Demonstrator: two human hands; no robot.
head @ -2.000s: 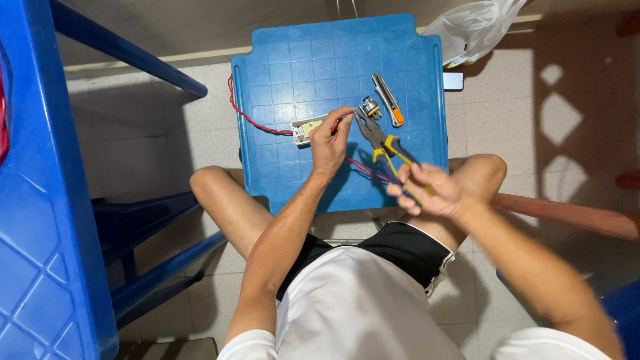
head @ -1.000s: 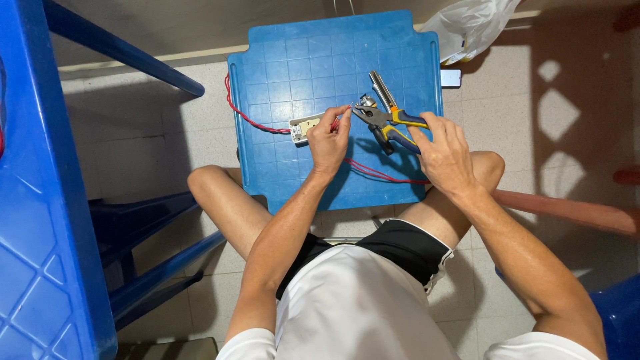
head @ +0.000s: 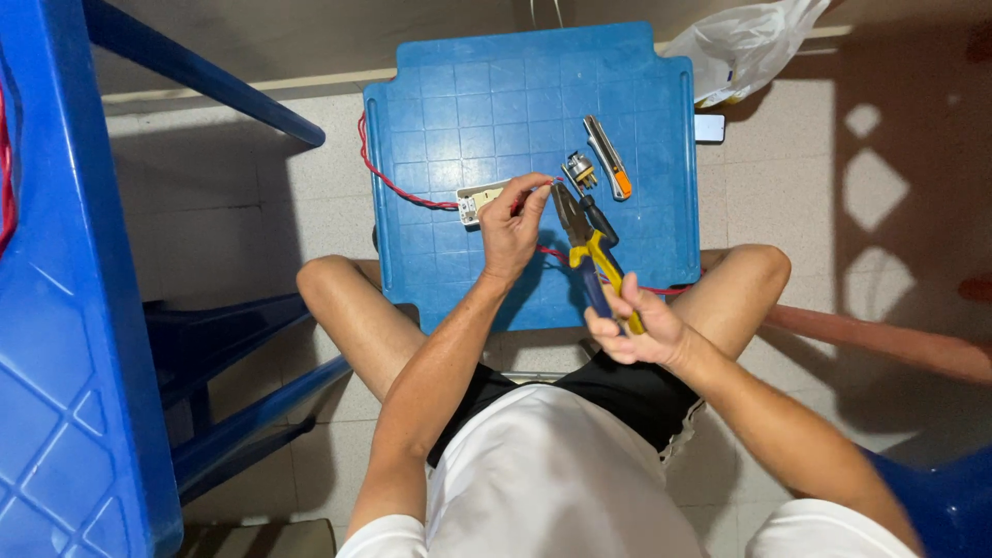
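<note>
My right hand (head: 639, 322) grips the blue-and-yellow handles of combination pliers (head: 577, 225), whose jaws point up to my left fingertips. Between thumb and index finger, my left hand (head: 514, 225) pinches the end of a red wire (head: 555, 180) beside the jaw tips. Partly behind that hand lies a white electrical box (head: 470, 208), with a twisted red cable (head: 403, 191) leaving its left side. A metal plug part with brass-coloured pins (head: 580, 170) rests above the pliers. A black-handled screwdriver (head: 600, 221) lies just right of the jaws, and a snap-off utility knife (head: 609, 159) farther right.
The blue plastic table (head: 496, 101) stands between my knees. A larger blue plastic table (head: 70, 349) is at the left. Beyond the far right corner are a clear plastic bag (head: 736, 50) and a pale flat device (head: 709, 129). A reddish-brown bar (head: 868, 341) crosses the floor at right.
My right hand has come down and toward me since one second ago, and the pliers have swung to a steeper angle. My left hand stays near the same place with the wire.
</note>
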